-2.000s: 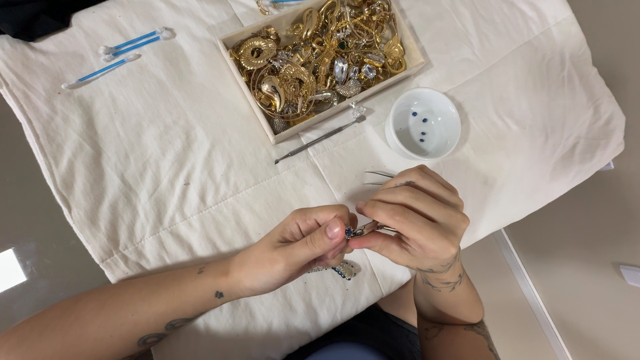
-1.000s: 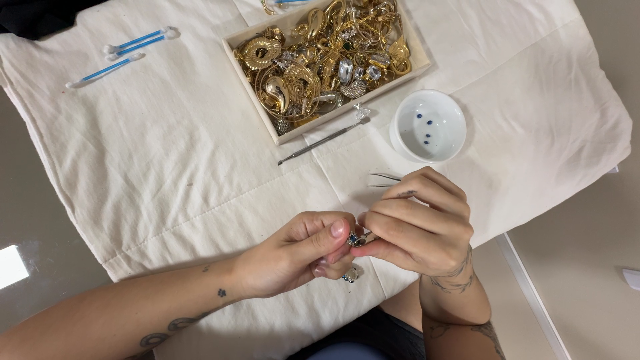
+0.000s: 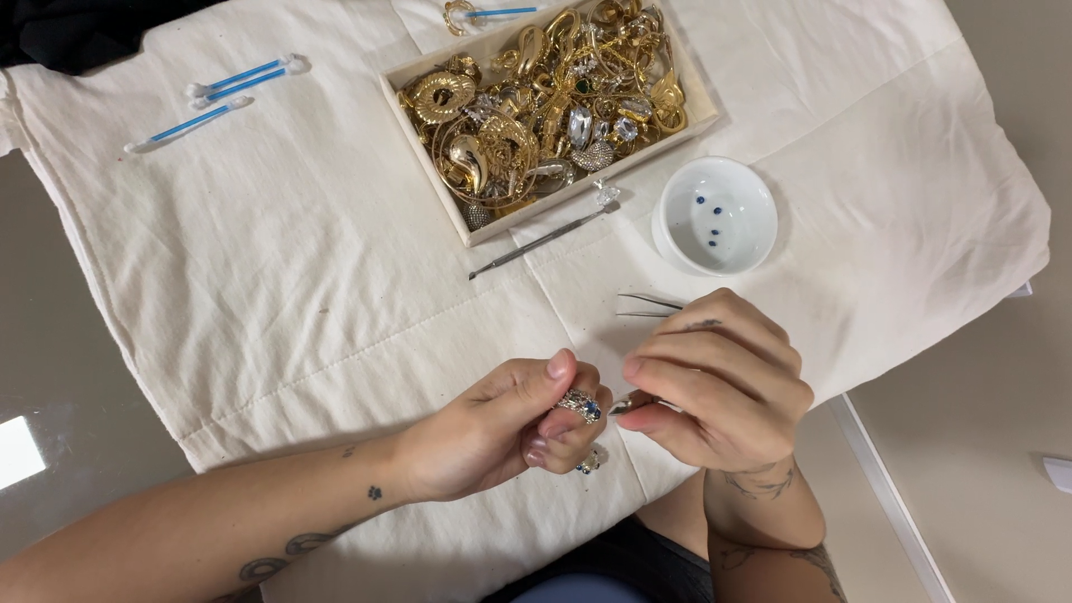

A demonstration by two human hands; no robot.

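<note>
My left hand (image 3: 511, 423) pinches a silver-coloured piece of jewelry with blue stones (image 3: 579, 405) between thumb and fingers; another part with blue stones (image 3: 590, 462) shows below the fingers. Just right of it, my right hand (image 3: 724, 381) grips metal tweezers. One end of the tweezers (image 3: 621, 406) is close to the jewelry, apart from it, and two thin prongs (image 3: 649, 306) stick out above the knuckles. Beyond my right hand stands a white bowl (image 3: 758, 213) holding several small blue stones (image 3: 715, 233).
A shallow tray (image 3: 590, 184) full of gold and silver jewelry lies on the cream cloth (image 3: 293, 276). In front of it rest a double-ended metal tool (image 3: 540, 243) and a clear stone (image 3: 606, 193). Blue-stemmed cotton swabs (image 3: 193, 123) lie at the upper left.
The tweezer end in my right hand, which was at the jewelry a second ago, is now slightly apart from it. My left hand still holds the jewelry.
</note>
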